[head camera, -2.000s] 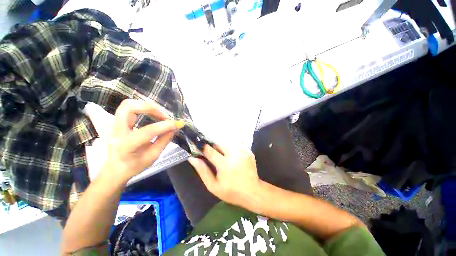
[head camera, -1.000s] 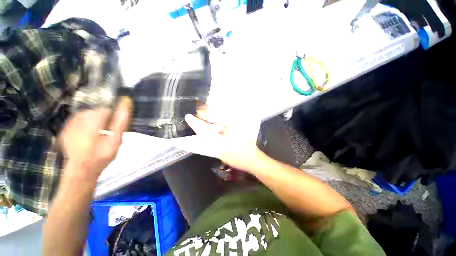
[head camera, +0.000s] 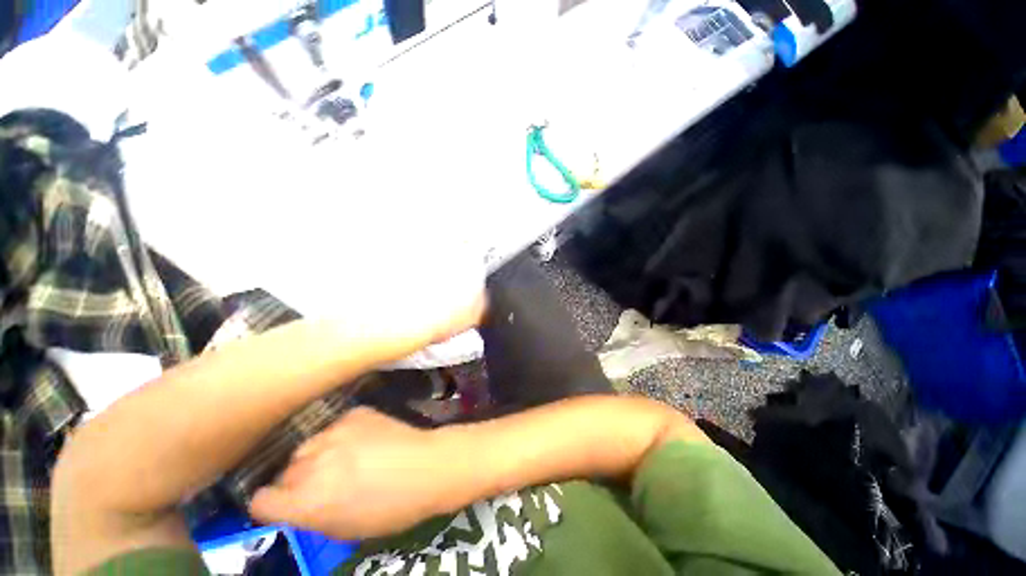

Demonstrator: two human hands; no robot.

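Note:
The black and cream plaid fabric (head camera: 84,293) is bunched at the left and runs down over the table's front edge, beneath my arms. My left hand (head camera: 433,315) reaches across to the right, over the front edge; it is washed out by glare and its fingers are not clear. My right hand (head camera: 343,473) is curled below my left forearm, beside a hanging plaid part (head camera: 281,450); its grip is hidden. White cloth (head camera: 450,351) shows just under my left hand. The presser foot area (head camera: 335,107) is at the upper left.
Scissors with a green loop (head camera: 548,169) and a partly washed-out yellow loop lie near the table's front edge. Dark cloth (head camera: 810,214) is piled at the right. A blue crate (head camera: 298,549) is below my right hand. Cream cloth (head camera: 664,343) lies on the floor.
The view has shifted right. My left hand has moved from the plaid at the left across to the right. My right hand has moved down and left, below it. The plaid has left the machine bed.

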